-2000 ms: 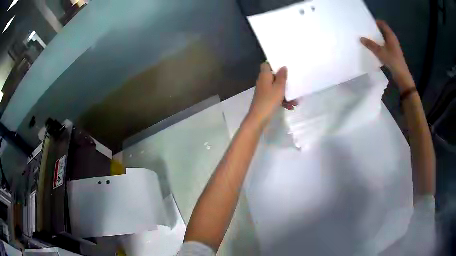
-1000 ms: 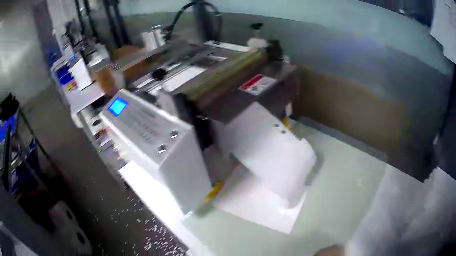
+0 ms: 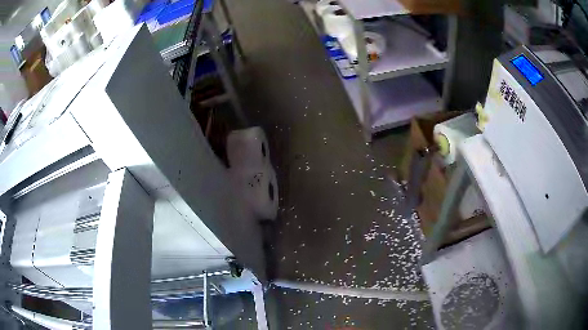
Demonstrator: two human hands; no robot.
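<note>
No hand shows in the frame. Nearest in front, at the left, stands a large white-grey machine with metal bars and rollers in its lower opening. At the right edge is a strip cutting machine with a white side, a small blue screen and a printed code. A pale material roll sits beside it, partly hidden by the machine's side.
A grey floor aisle scattered with small white bits runs between the machines. A thin pale bar crosses it low down. White rolls stand beside the left machine. A shelf unit and a brown cardboard box are at the right.
The view has swung left and down from the table to the floor aisle. Both hands and the held white sheet have left the picture. The strip cutting machine now sits at the right edge.
</note>
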